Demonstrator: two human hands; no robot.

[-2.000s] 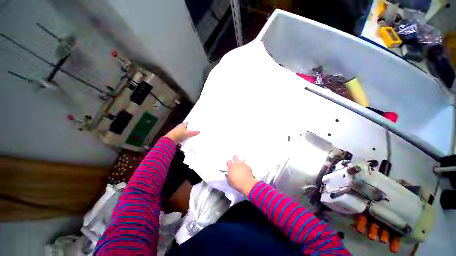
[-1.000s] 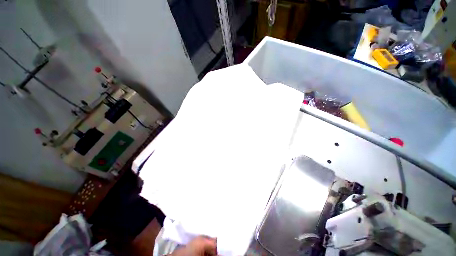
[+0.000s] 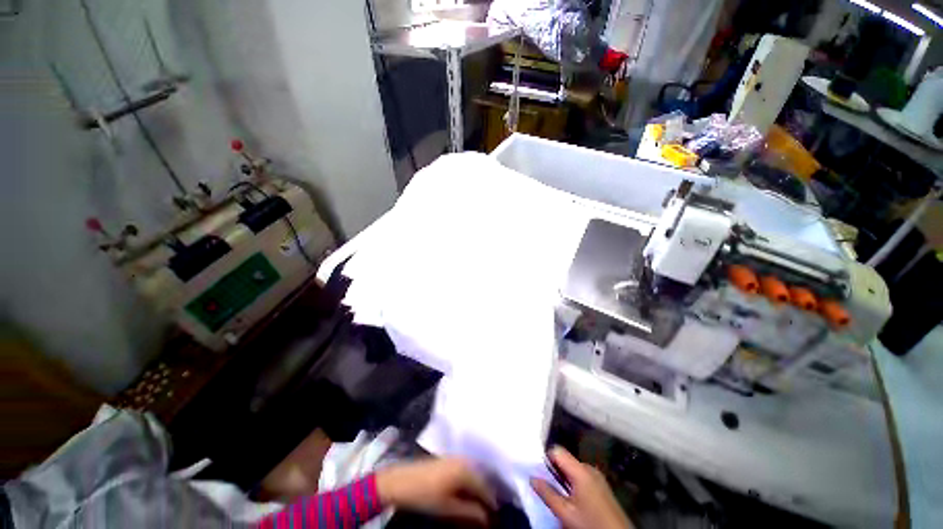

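Note:
White fabric panels (image 3: 465, 258) lie stacked and overexposed on the table left of the overlock machine (image 3: 693, 248), with the near end hanging over the table's front edge. My left hand (image 3: 439, 488), in a striped sleeve, is blurred beside the hanging end; its fingertips are unclear. My right hand (image 3: 581, 496) is at the bottom edge of the picture, with thumb and fingers on the fabric's lower right corner. The machine's metal plate (image 3: 610, 271) lies right of the panels.
A pale trough (image 3: 610, 170) runs behind the table. A beige control box with a green panel (image 3: 233, 294) stands at left. A white and grey fabric bundle (image 3: 98, 470) lies at lower left. A metal shelf (image 3: 455, 103) and cluttered tables stand behind.
The view has lifted and shows more of the room and the overlock machine. Both hands are now low at the fabric's near end; the right hand has come back into view.

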